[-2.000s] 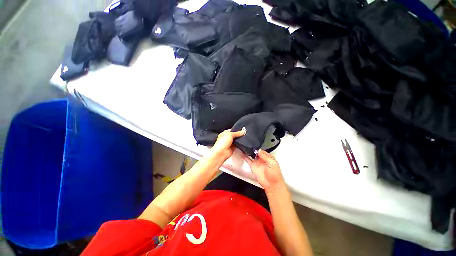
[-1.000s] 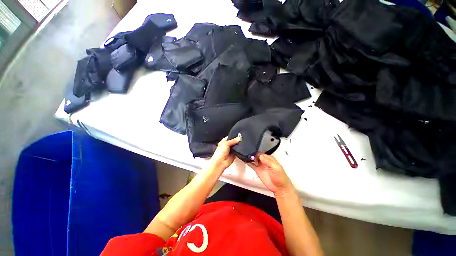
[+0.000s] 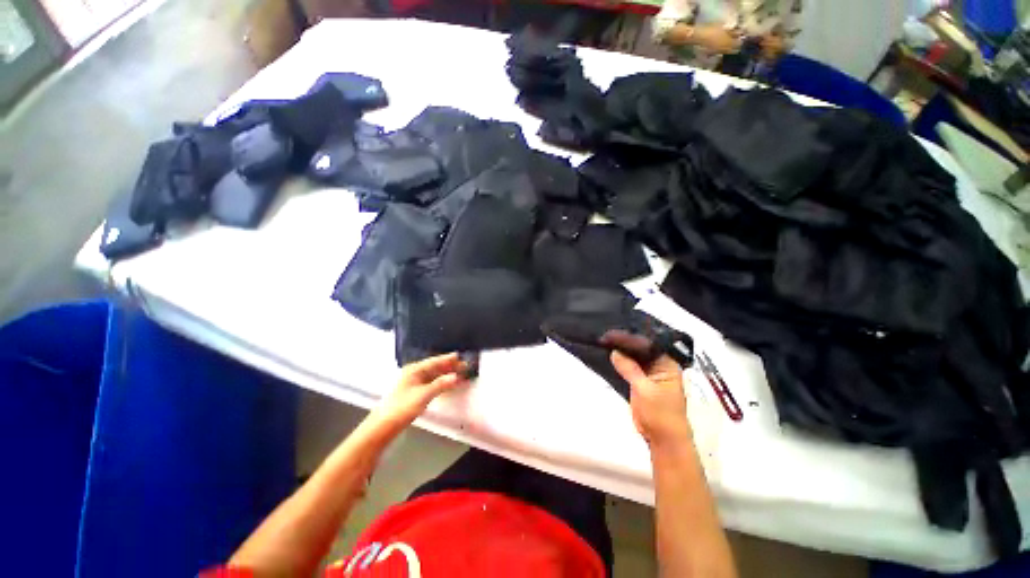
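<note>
A black pouch (image 3: 590,330) is held in my right hand (image 3: 653,390) near the table's front edge. Fingers show dimly through its dark mesh panel. My left hand (image 3: 420,384) is off this pouch, its fingers slightly apart and its fingertips at the lower edge of the flat pouch pile (image 3: 480,299); no grip shows. One pile pouch bears a small pale logo. Red-handled thread snips (image 3: 719,387) lie on the white cover just right of my right hand.
A tall rumpled heap of black pouches (image 3: 858,271) covers the right side, strips hanging over the edge. Padded pouches (image 3: 254,152) lie at the far left of the white table (image 3: 260,299). A blue bin (image 3: 181,440) stands at left. A person's hands (image 3: 712,40) show beyond the table.
My left hand has let go of the held pouch and moved left. My right hand has moved right with the pouch, near the snips. The view has shifted to show more background.
</note>
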